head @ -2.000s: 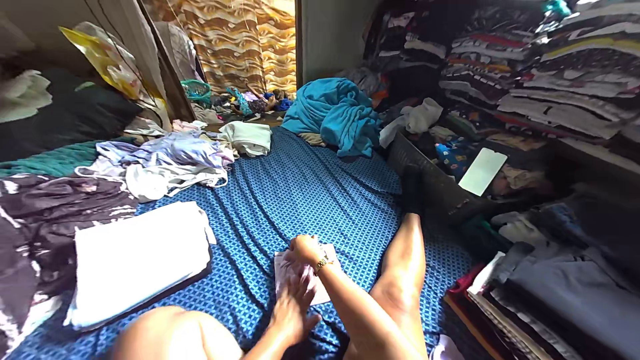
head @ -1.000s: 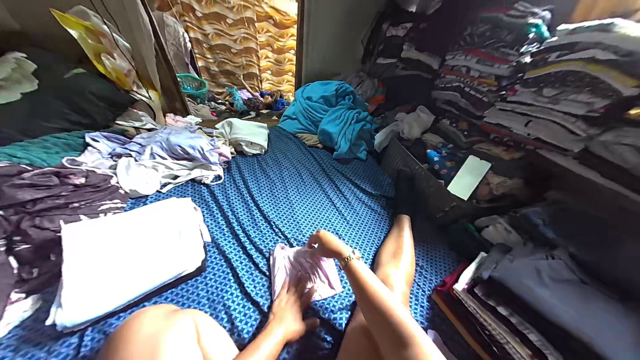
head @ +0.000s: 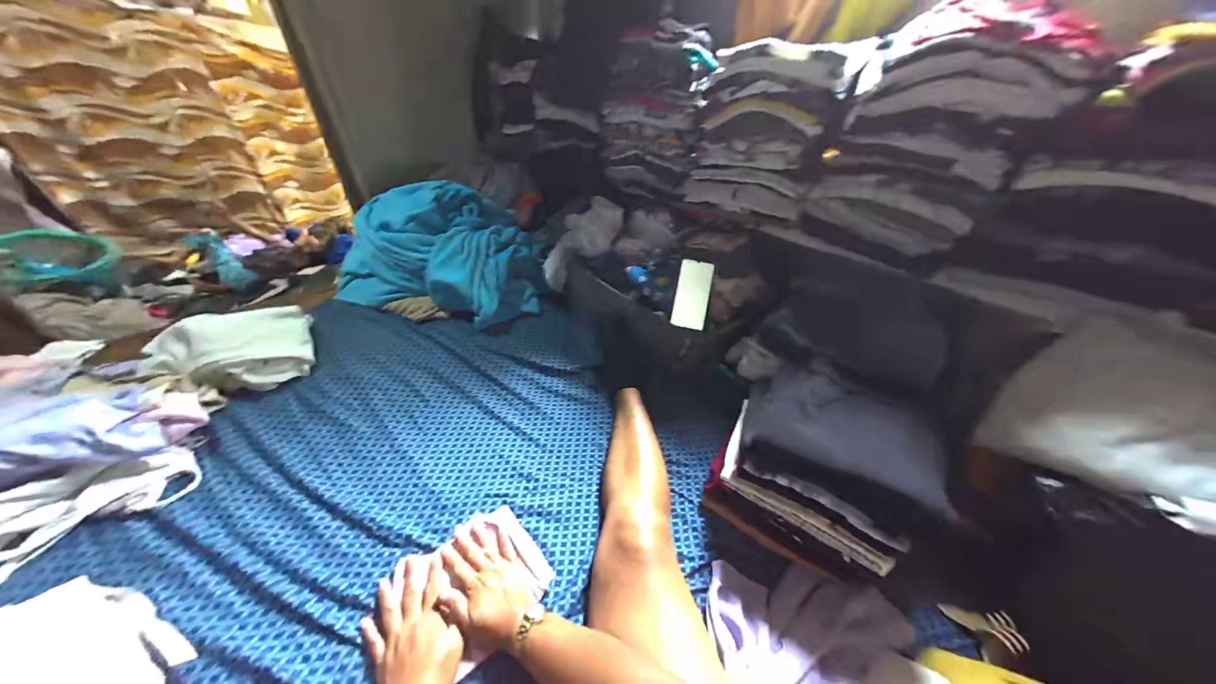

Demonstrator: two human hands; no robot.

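Note:
A small folded pale pink cloth [head: 518, 541] lies on the blue patterned bedsheet [head: 408, 408], close in front of me. My left hand [head: 413, 617] rests flat on its left part with the fingers spread. Beside it my right hand [head: 489, 584], with a watch on the wrist, presses flat on the cloth, its fingers extended. The two hands touch or nearly touch. Neither is closed around anything. My outstretched leg [head: 636, 513] lies just right of them.
A white cloth [head: 76, 632] and crumpled light clothes [head: 95, 427] are at left. A teal cloth heap [head: 446, 247] lies behind. At right stand a dark basket [head: 646, 328] with a pale flat object [head: 693, 294], a folded stack [head: 836, 456] and high clothing piles [head: 760, 142].
The view has swung right. My right hand, with its fingers bent at the cloth's upper edge a second ago, now lies flat beside my left hand. The cloth looks more compact.

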